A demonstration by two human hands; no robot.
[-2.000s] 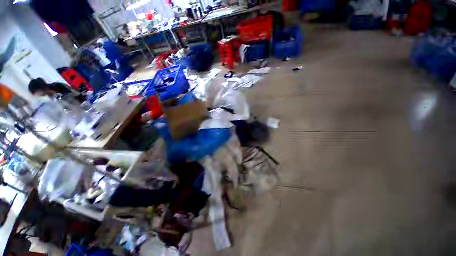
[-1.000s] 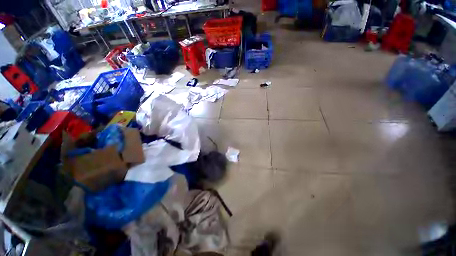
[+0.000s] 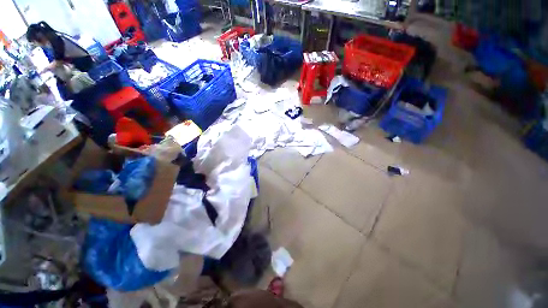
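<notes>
Neither of my hands is in the picture. Nearest in front of me at the lower left, a cardboard box (image 3: 111, 207) holds crumpled blue plastic. A blue plastic bag (image 3: 114, 255) lies below it. A large white sheet or cloth (image 3: 225, 210) is heaped beside the box, with a dark strip across it. A dark grey bundle (image 3: 247, 258) lies on the floor at its lower end. A small reddish thing, perhaps a shoe tip (image 3: 276, 286), shows at the bottom edge.
Tiled floor (image 3: 354, 204) runs ahead and right. Blue crate (image 3: 201, 96), red basket (image 3: 375, 60), another blue crate (image 3: 414, 111) and red stool (image 3: 317, 78) stand ahead. White pieces (image 3: 270, 123) litter the floor. A person (image 3: 60, 51) sits at the upper left beyond a table (image 3: 42, 159).
The view has moved forward and swung left; the box, blue crates, red basket and stool look nearer. A seated person shows again at the upper left.
</notes>
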